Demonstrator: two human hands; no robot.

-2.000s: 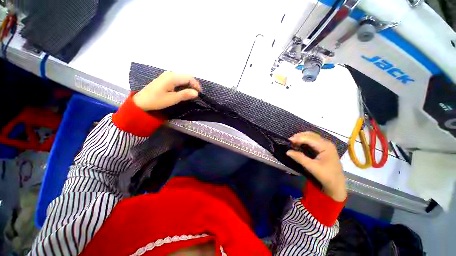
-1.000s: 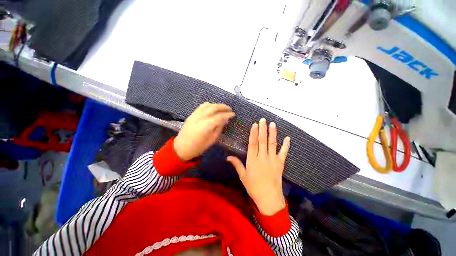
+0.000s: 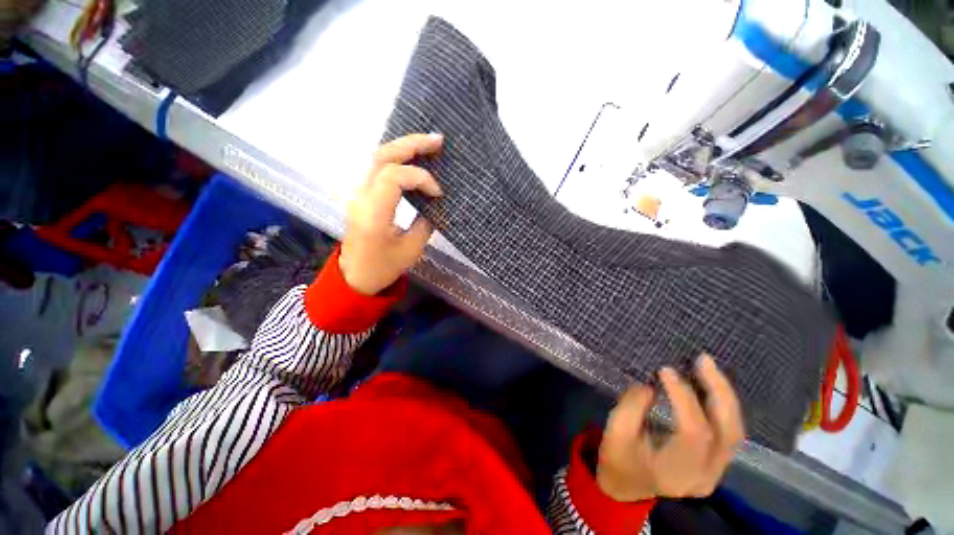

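Observation:
A dark grey, finely checked cloth piece (image 3: 586, 272) with a curved far edge lies across the front of the white table, its right end over part of the scissors (image 3: 840, 381). My left hand (image 3: 389, 214) holds its near edge toward the left end, fingers on top. My right hand (image 3: 675, 434) is at the near edge toward the right end, fingertips touching the cloth, slightly blurred; its thumb is partly hidden. The needle area of the sewing machine (image 3: 722, 193) is just beyond the cloth, not over it.
A dark cloth stack (image 3: 204, 47) lies at the far left of the table. A measuring strip (image 3: 282, 178) runs along the front edge. A blue bin (image 3: 157, 313) with dark cloth and a white scrap (image 3: 217, 329) is below left. Dark cloth (image 3: 853, 246) lies behind the scissors.
The cloth has turned from a folded, narrow strip to a wider, curved shape. My hands have moved apart toward its ends. The scissors are now mostly covered.

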